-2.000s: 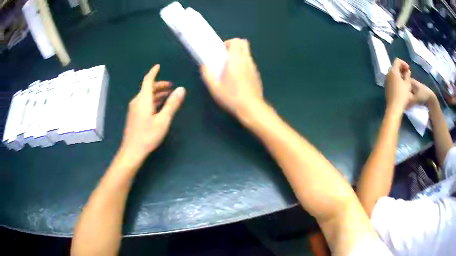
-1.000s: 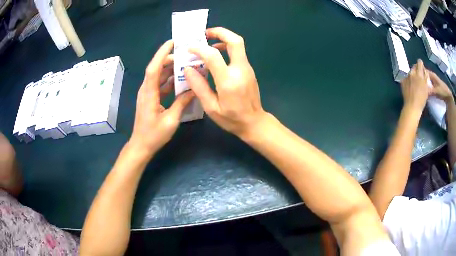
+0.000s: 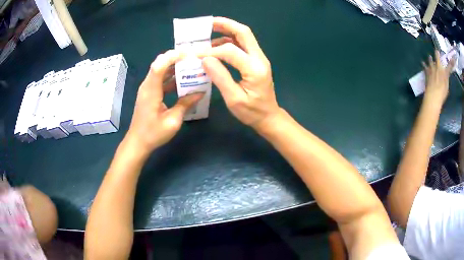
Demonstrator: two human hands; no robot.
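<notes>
A white carton [image 3: 193, 81] with dark brand lettering stands out between my hands, its far end towards the top of the picture. An end flap [image 3: 193, 29] sticks up at that far end. My left hand [image 3: 165, 99] grips the carton's left side, thumb across its lower face. My right hand [image 3: 241, 71] is at the carton's right side and upper end, fingers by the flap's base. Part of another white box surface shows just below the lettered face; whether it is a second carton I cannot tell.
Closed cartons [image 3: 76, 99] lie side by side at left on the dark green table [image 3: 315, 127]. A neighbour's hand [image 3: 436, 78] is on a white carton [image 3: 418, 84] at right. Loose flat papers [image 3: 392, 12] lie upper right. Cream rods [image 3: 70, 30] stand upper left. Another person's arm [image 3: 40, 210] is lower left.
My right hand has brought the carton back to my left hand. Since one second ago, my fingers have moved up to its flap end. The neighbour's hand at right has shifted; the left person's arm has moved inward.
</notes>
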